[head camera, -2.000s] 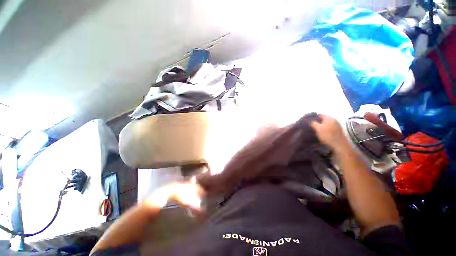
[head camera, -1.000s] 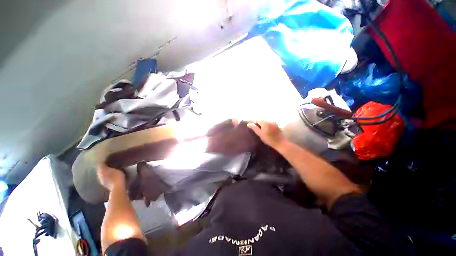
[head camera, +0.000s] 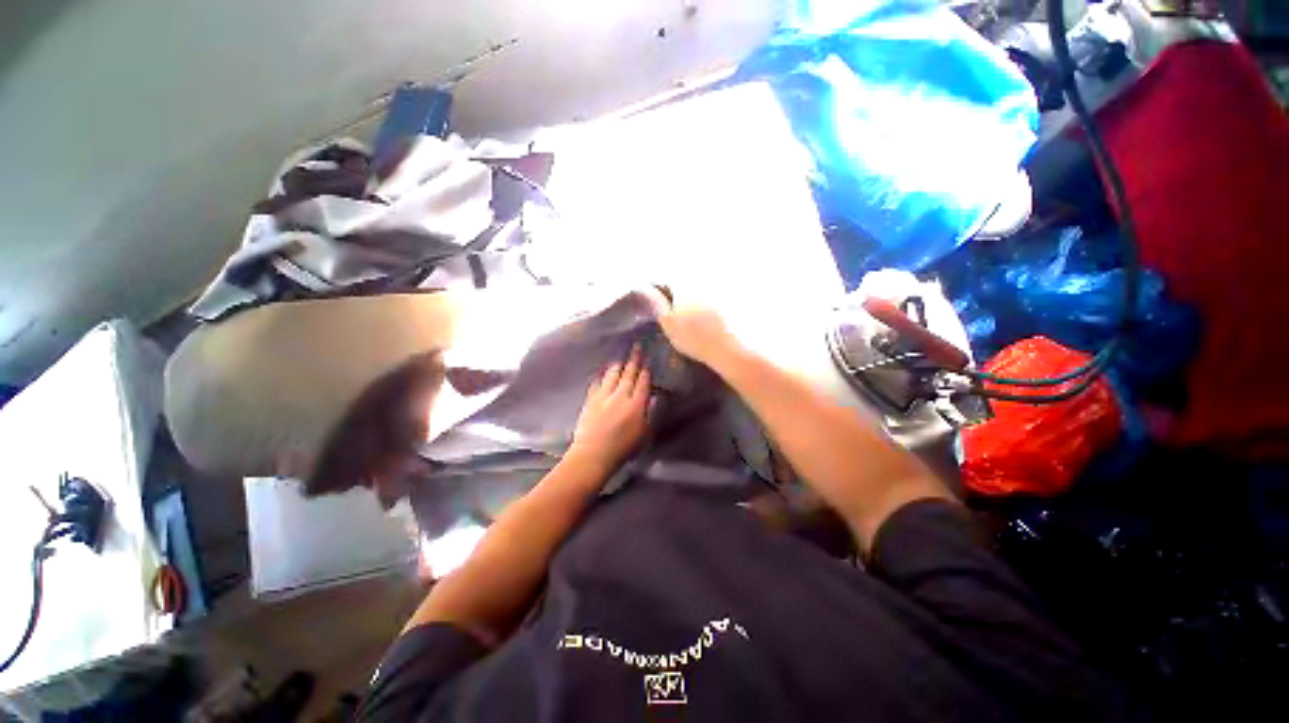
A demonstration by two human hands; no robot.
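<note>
The grey and dark brown garment (head camera: 530, 389) lies over the padded beige board (head camera: 311, 360), whose rounded left end shows bare. A dark brown part hangs over the board's front edge at the left. My left hand (head camera: 615, 410) rests on the grey cloth with its fingers spread. My right hand (head camera: 690, 328) is closed on the garment's far edge, its fingertips partly hidden. The steam iron (head camera: 888, 346), silver with a reddish-brown handle, is parked on whitish cloth right of the board, apart from both hands.
A garment pile (head camera: 382, 205) lies behind the board. A blue bag (head camera: 919, 134) stands at the back right, an orange-red bag (head camera: 1043, 424) beside the iron, and a red panel (head camera: 1209, 226) at far right. The iron's hose (head camera: 1120, 212) loops nearby. A white side table (head camera: 78, 494) is at left.
My left hand has moved right from the board's left end onto the grey cloth. The garment has shifted right, baring that end. My right hand stays at the far edge.
</note>
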